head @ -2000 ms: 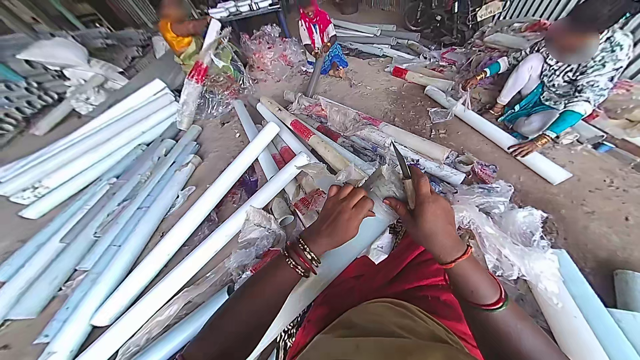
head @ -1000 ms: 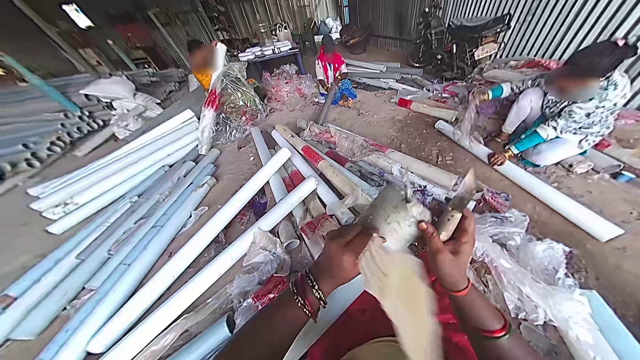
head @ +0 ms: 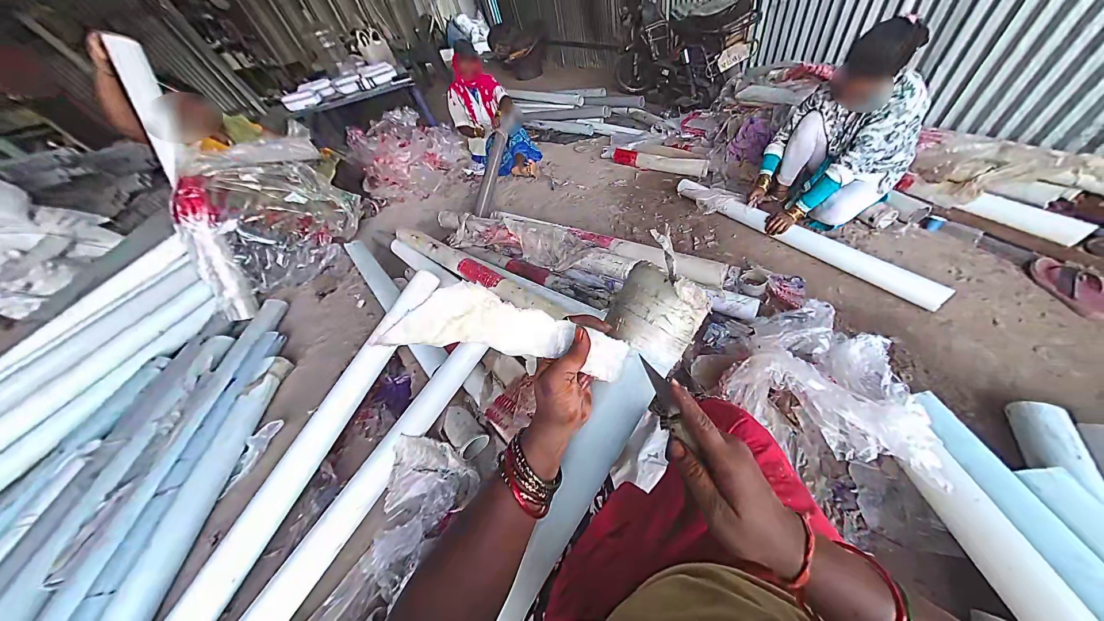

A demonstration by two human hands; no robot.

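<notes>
A pale blue tube [head: 595,440] slants up from my lap, its far end still covered by a dirty whitish wrapping [head: 660,315]. My left hand [head: 565,388] grips a torn strip of white wrapping [head: 483,321] beside that covered end, and the strip extends to the left. In my right hand [head: 729,474] is a knife [head: 660,388], its dark blade pointing up and left against the tube near the wrapping's lower edge. Red cloth [head: 690,517] covers my lap under the tube.
White and bluish tubes [head: 328,440] lie to the left, with wrapped, red-banded tubes [head: 517,289] ahead. Crumpled clear plastic [head: 828,388] and more tubes lie to the right. One person [head: 849,138] squats at the right with a white tube; others sit at the back and left.
The wrapping strip has swung from hanging below my hands to stretching left from my left hand. At the left, a person's raised arm now holds a tube upright. The view has shifted.
</notes>
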